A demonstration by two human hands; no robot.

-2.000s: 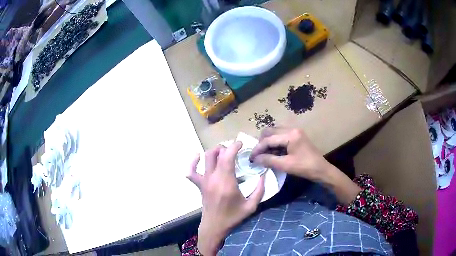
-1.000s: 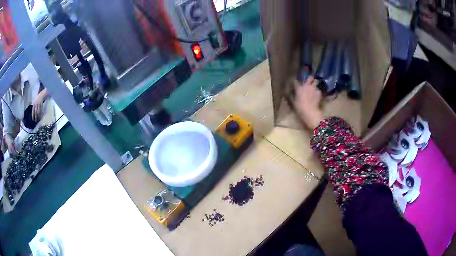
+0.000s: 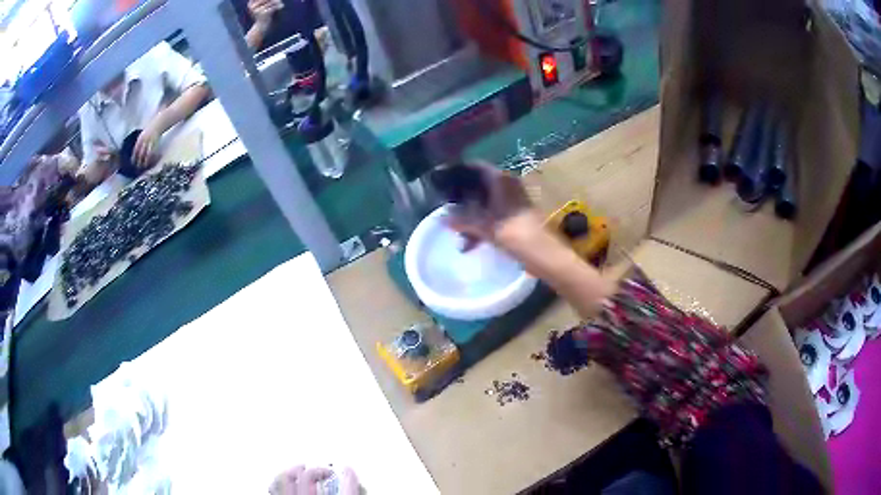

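My right hand [image 3: 493,208] is blurred and reaches over the white bowl [image 3: 473,305], just under the machine head. A dark round shape is at its fingers; I cannot tell whether it is a held ring or the press head. My left hand [image 3: 311,480] shows only in part at the bottom edge, over the white sheet [image 3: 280,377]; what it holds is unclear. The bowl sits on a green base between two yellow button boxes, left [image 3: 417,363] and right [image 3: 582,232].
A dark small-parts pile [image 3: 565,351] and a brownish one [image 3: 509,390] lie on cardboard. White impellers [image 3: 121,425] lie at left. Dark tubes [image 3: 758,160] lie in the upright carton. Finished impellers [image 3: 840,334] are in the pink-lined carton at right. Another person's hand [image 3: 145,147] is at upper left.
My right hand has moved from the tubes in the upright carton leftward to above the bowl. Part of my left hand has come into view at the bottom. The camera view has shifted.
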